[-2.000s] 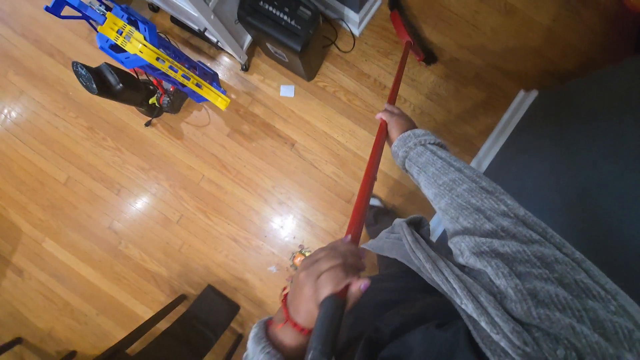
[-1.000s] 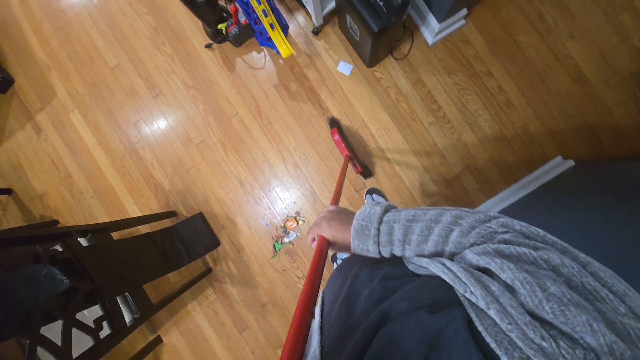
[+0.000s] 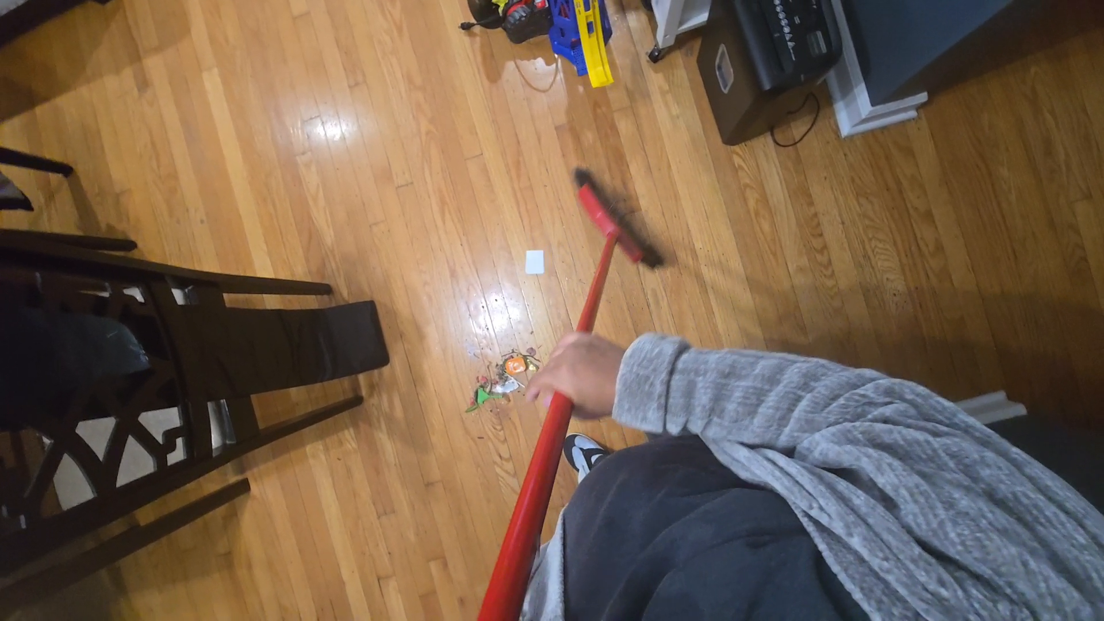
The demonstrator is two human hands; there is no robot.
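My right hand, in a grey knit sleeve, is closed around the red handle of a broom. Beyond it, the red broom head with dark bristles is on the wood floor, slightly blurred. A small white square of paper lies to the left of the broom head. Just left of my hand is a small pile of debris with orange, green and silvery bits. My left hand is out of view, and the handle's near end runs out of the bottom edge.
Dark wooden chairs stand at the left. At the top are a blue and yellow plastic toy, a black paper shredder with a cord, and a wall corner with white baseboard. My shoe shows below the hand.
The white paper has moved away from the shredder, closer to the debris pile. The broom head has shifted away from my foot since a second ago. My left hand, on the handle two seconds ago, has left the view.
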